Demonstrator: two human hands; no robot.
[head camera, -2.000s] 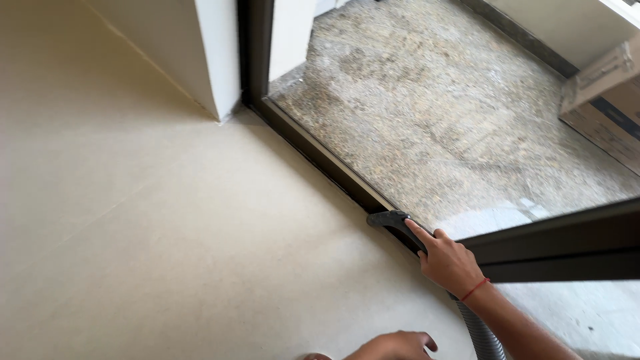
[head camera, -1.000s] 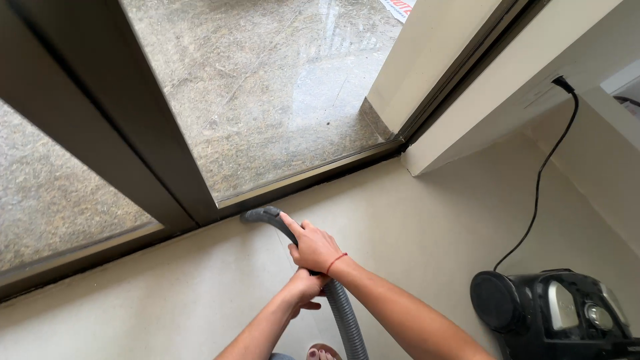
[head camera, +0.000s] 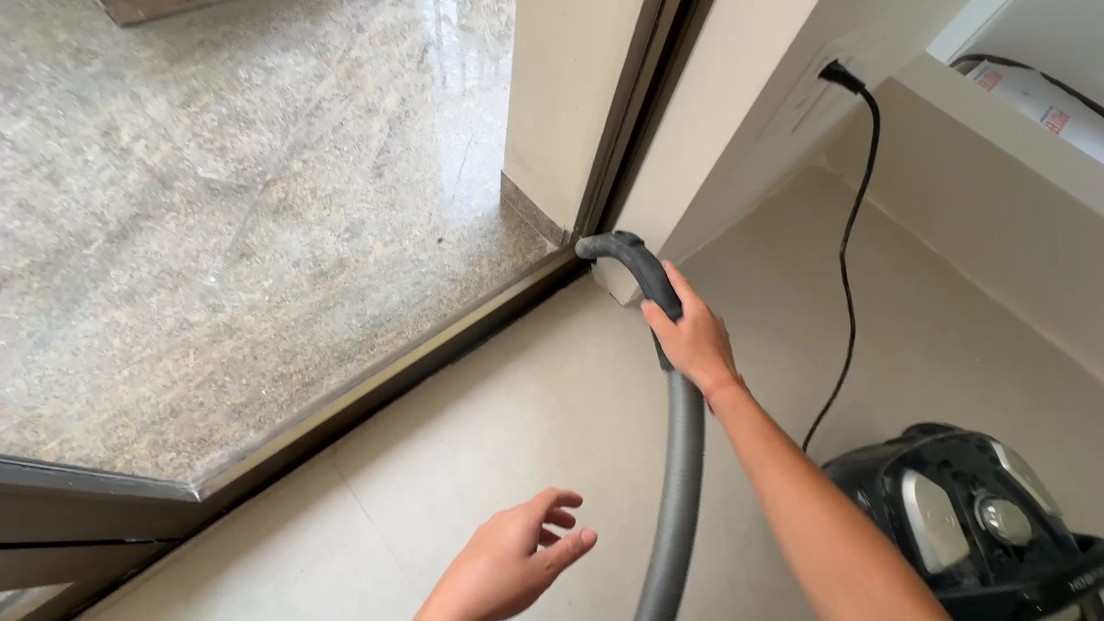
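My right hand (head camera: 697, 338) is closed around the black curved handle (head camera: 642, 267) of a vacuum cleaner hose. The handle's open end rests at the corner where the dark door frame's bottom rail (head camera: 397, 366) meets the side jamb. A grey ribbed hose (head camera: 681, 492) runs from the handle down past the bottom edge. My left hand (head camera: 526, 552) holds nothing, its fingers loosely curved and apart, over the floor left of the hose. The black vacuum cleaner body (head camera: 957, 517) sits on the floor at the lower right.
A black power cord (head camera: 849, 259) hangs from a plug (head camera: 841, 76) in the wall and reaches down toward the vacuum cleaner. Beyond the door glass lies a mottled stone floor (head camera: 285, 216). A white wall end (head camera: 733, 112) stands beside the jamb. A ledge with printed wrapping (head camera: 1035, 99) is at the upper right.
My right hand has moved the hose handle along the bottom rail to the frame's corner. My left hand, close beside the right one a second ago, is now apart from it. The view has shifted strongly.
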